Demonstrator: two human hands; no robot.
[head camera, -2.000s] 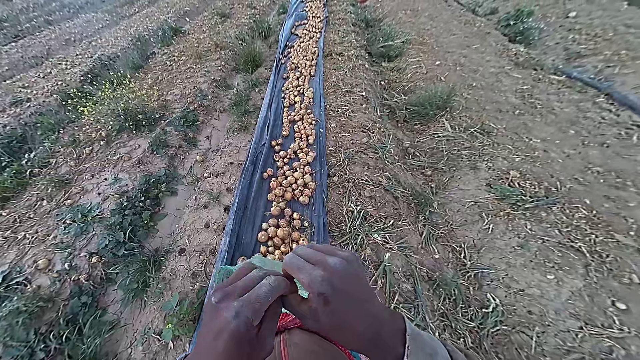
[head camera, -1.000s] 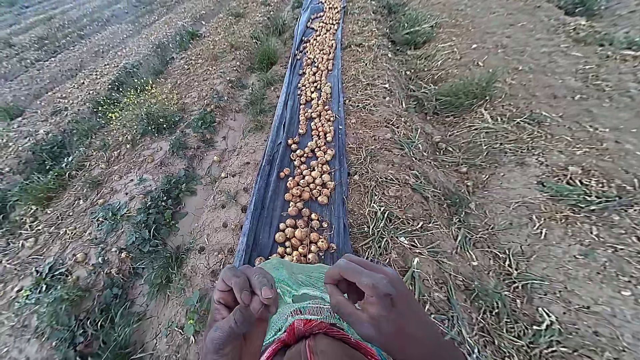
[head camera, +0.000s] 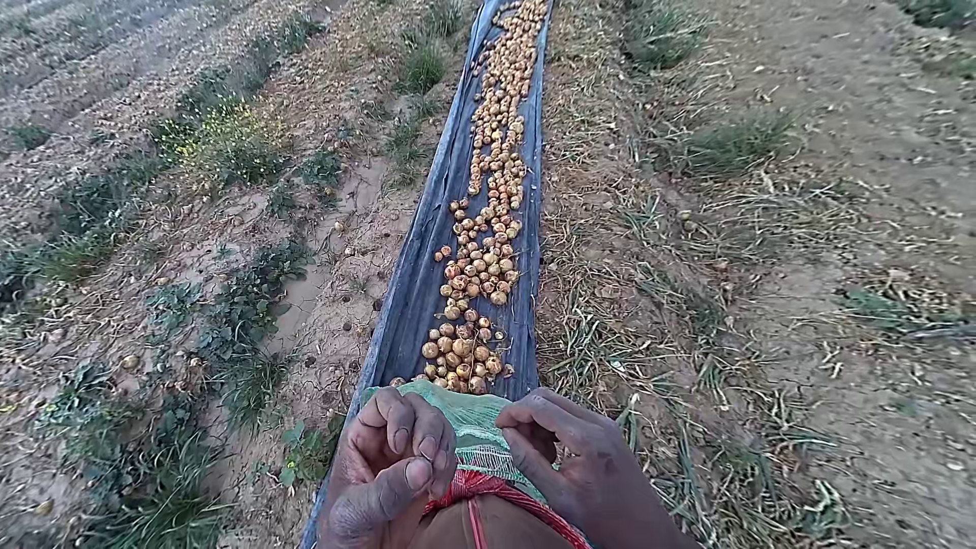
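My left hand (head camera: 393, 457), its palm turned up and fingers curled, is at the left edge of a green mesh bag (head camera: 469, 423). My right hand (head camera: 568, 457) is at the bag's right side, thumb and forefinger bent close together. Whether either hand pinches the mesh or a thin strand, I cannot tell. Between them a red cord (head camera: 480, 485) is knotted over brown material near my body. Just beyond the bag, a heap of onions (head camera: 461, 354) rests on a long dark cloth strip (head camera: 412, 305).
More onions (head camera: 499, 130) run along the strip into the distance. Dry soil with leafy weeds (head camera: 244, 305) and a yellow-flowered plant (head camera: 229, 141) borders it on the left. Withered stalks (head camera: 587, 358) and grass tufts (head camera: 736, 145) lie on the right.
My hands, close together over the green mesh two seconds ago, have moved apart to either side. The mesh and red cord between them now show more fully.
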